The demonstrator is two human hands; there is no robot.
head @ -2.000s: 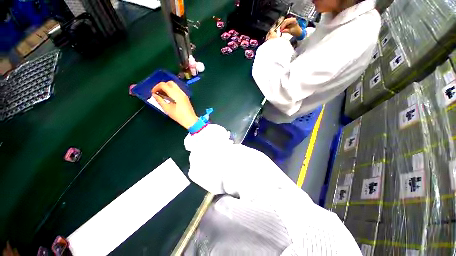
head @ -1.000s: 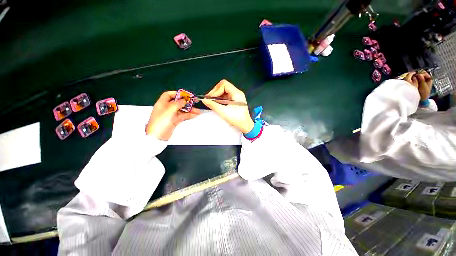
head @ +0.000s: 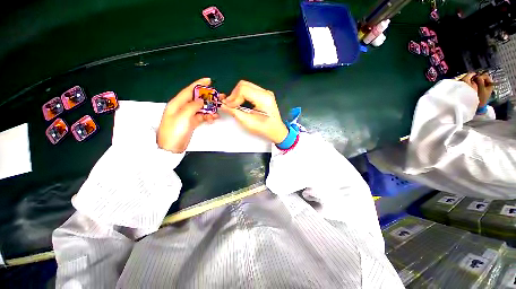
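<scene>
My left hand (head: pixel 180 121) holds a small watch housing (head: pixel 206 97) with a pink-red rim and an orange and black inside, above the white paper strip (head: pixel 229 135). My right hand (head: pixel 257 113) grips slim tweezers (head: pixel 244 108), whose tip meets the inside of the housing at its right side. The exact contact is too small to tell. A blue strap (head: pixel 289 135) is on my right wrist. The fingers of my left hand hide the housing's lower left part.
Several housings (head: pixel 84 127) lie at left near a white sheet (head: pixel 13 151). One housing (head: pixel 213 17) lies at the back. A blue bin (head: pixel 349 42) with white paper and small bottles (head: pixel 375 34) stand beyond my right hand. A coworker's sleeve (head: pixel 452 130) is at right near more housings (head: pixel 434 55).
Two seconds ago my right hand was at the blue bin. Since one second ago both hands have stayed at the housing, the tweezers have shifted slightly, and the view has moved a little.
</scene>
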